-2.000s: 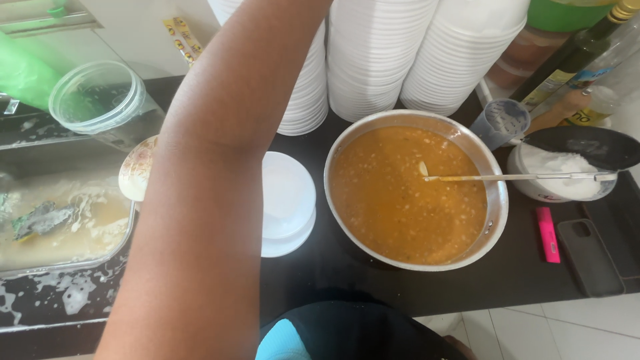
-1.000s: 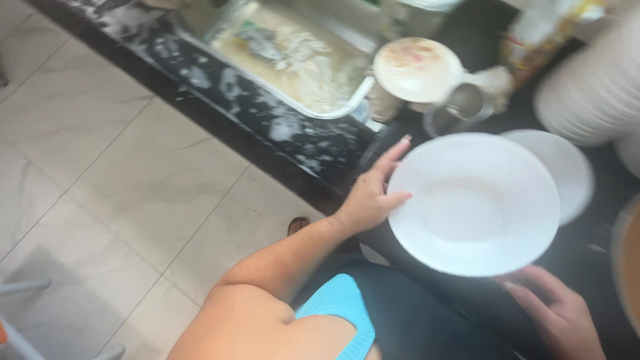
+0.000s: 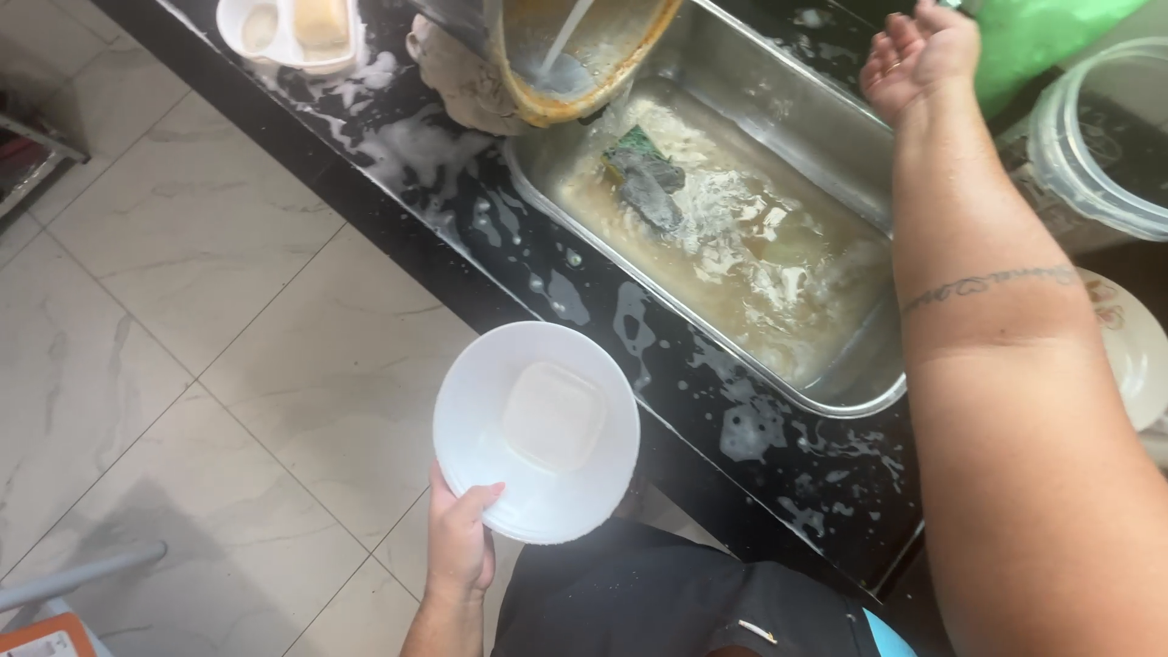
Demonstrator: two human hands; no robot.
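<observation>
My left hand [image 3: 464, 537] holds a white bowl [image 3: 482, 429] by its near rim, thumb inside, in front of the counter edge. A pale squarish shape shows at the bowl's bottom. My right hand [image 3: 922, 59] reaches over the far side of the steel sink [image 3: 844, 401], palm partly up and fingers curled, beside a green bag; part of it is cut off by the frame's top. Whether it touches anything is unclear. Water runs into a stained pot [image 3: 598, 105] at the sink's left end. Cloudy water, a green scouring sponge [image 3: 636, 151] and a grey cloth-like clump [image 3: 650, 192] lie in the sink.
Suds and water spots cover the black counter [image 3: 584, 301]. A white soap dish [image 3: 301, 55] with a yellowish block stands at upper left, near a pale cloth [image 3: 465, 82]. Clear plastic tubs [image 3: 1109, 137], a green bag [image 3: 1040, 55] and a floral plate [image 3: 1127, 347] are at right.
The view has swung strongly left to the sink. One second ago both hands were at the white bowl; now my left hand alone holds it, and my right hand has moved over the sink's far side.
</observation>
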